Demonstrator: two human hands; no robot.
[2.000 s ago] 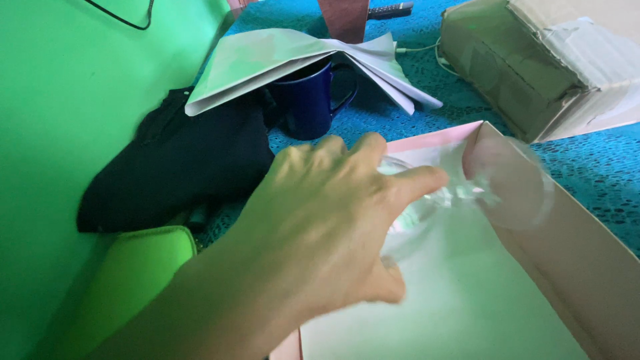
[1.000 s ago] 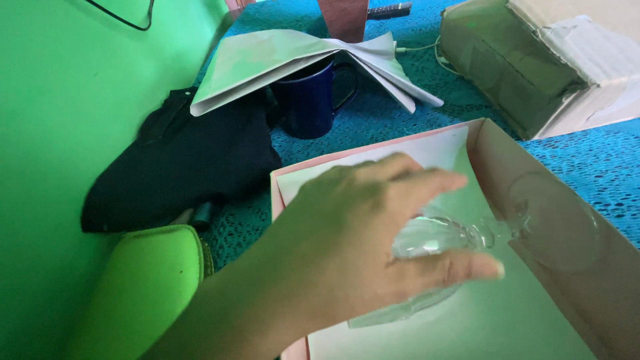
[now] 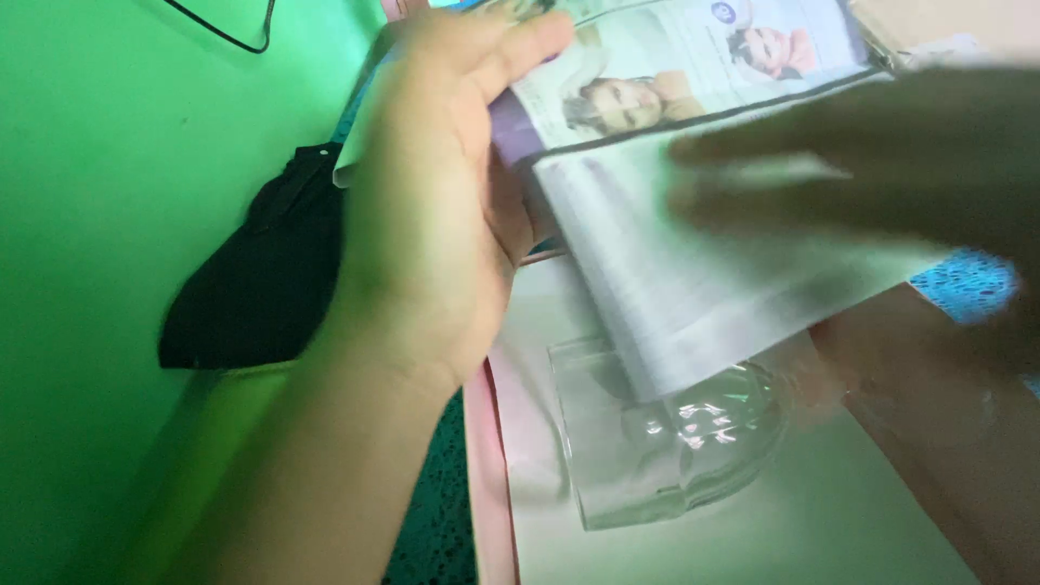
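Note:
My left hand (image 3: 443,179) grips the left side of a printed paper sheet (image 3: 650,187), with the fingers over its upper part and the palm beside its edge. Blurred by motion, my right hand (image 3: 845,162) is over the right part of the sheet; whether its fingers grip the paper is unclear. Below the sheet, a clear stemmed glass (image 3: 634,463) lies on its side in a shallow pink-edged box (image 3: 491,479), its rim toward the left. The sheet's lower corner overlaps the glass in view. The right forearm covers part of the box's right side.
Dark folded cloth (image 3: 260,276) lies against the green wall (image 3: 106,162) at the left, above a lime-green object (image 3: 236,422). Blue lacy tablecloth (image 3: 967,280) shows at the right. A cardboard box (image 3: 934,24) is partly visible at the upper right. A black cable hangs at the upper left.
My left hand has moved up from the glass and now holds printed paper. My right hand has come into view. Paper and hands now hide the blue mug seen before.

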